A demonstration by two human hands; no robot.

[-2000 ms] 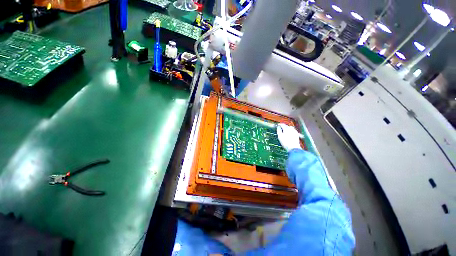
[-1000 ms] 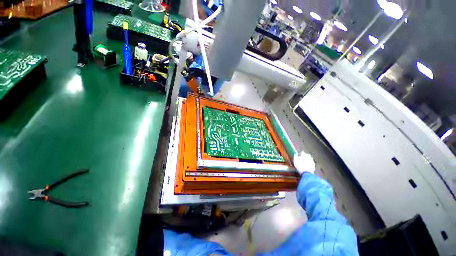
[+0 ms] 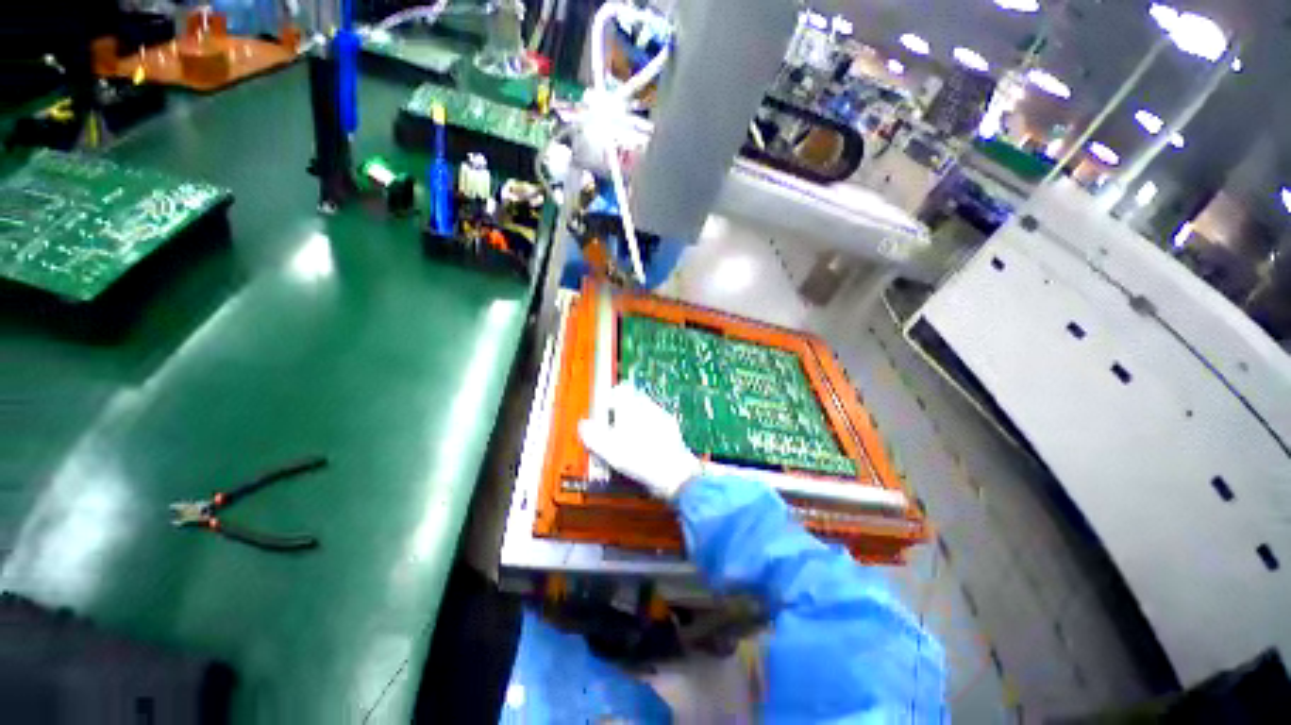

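A green circuit board (image 3: 729,394) lies in the top orange carrier frame (image 3: 850,383) of a stack in front of me. A silver clamp bar (image 3: 821,489) runs along the board's near edge, and another runs along its left side. My right hand (image 3: 640,436), in a white glove, is over the front left corner of the frame at the left bar. Its fingertips are blurred, so I cannot tell if they grip the bar. My left hand is not in view.
Beside the stack on the left is a green bench (image 3: 340,383) with open side cutters (image 3: 248,507), a tool tray (image 3: 489,244) and circuit boards (image 3: 106,227). A grey machine arm (image 3: 722,113) hangs beyond the stack. A white cabinet (image 3: 1119,368) stands right.
My right hand has moved from the board's right side, past the front right corner, to the front left corner. A silver bar now lies along the board's near edge. The view has shifted.
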